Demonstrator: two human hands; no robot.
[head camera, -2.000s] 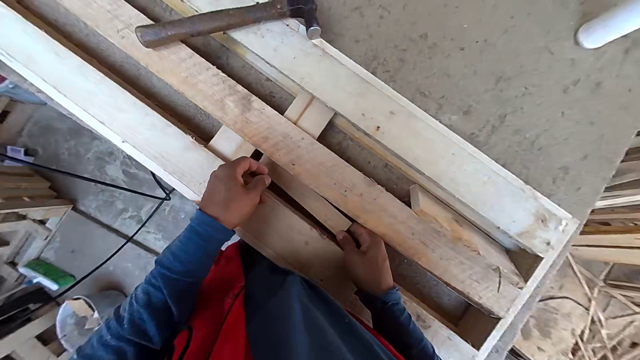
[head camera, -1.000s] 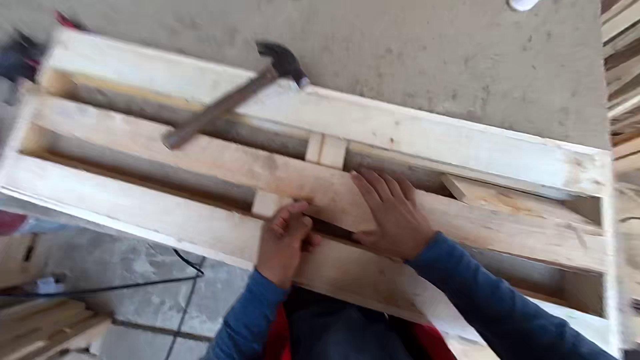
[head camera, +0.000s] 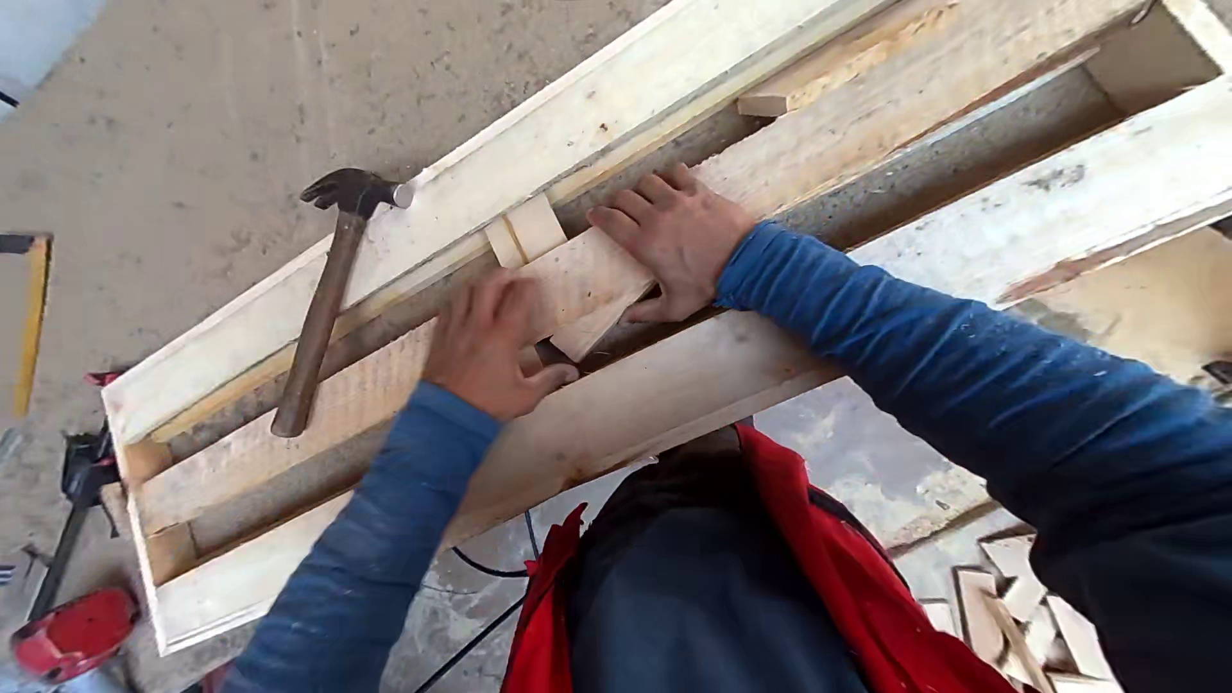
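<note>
A long wooden frame (head camera: 654, 385) of pale boards lies across the view. Both hands are on its middle board (head camera: 847, 115). My left hand (head camera: 491, 346) lies over the board, fingers blurred, thumb toward the gap beside it. My right hand (head camera: 674, 236) wraps over the same board, fingers on the far edge and thumb on the near edge. Between the hands, a short wood piece (head camera: 592, 327) shows at an angle under the board's near edge. Short wood blocks (head camera: 525, 231) sit across the far gap. A claw hammer (head camera: 332, 298) with a wooden handle rests across the frame, left of my left hand.
A loose wood offcut (head camera: 847, 72) lies in the far gap at upper right. Wood scraps (head camera: 1030, 616) are heaped on the floor at lower right. A red power tool (head camera: 77, 630) is at lower left, and black cables (head camera: 481, 626) run below the frame.
The view has turned considerably. My right hand, earlier pinching near the close gap, now lies over the middle board. My left hand has gone from bent fingers at the gap to spread over the board.
</note>
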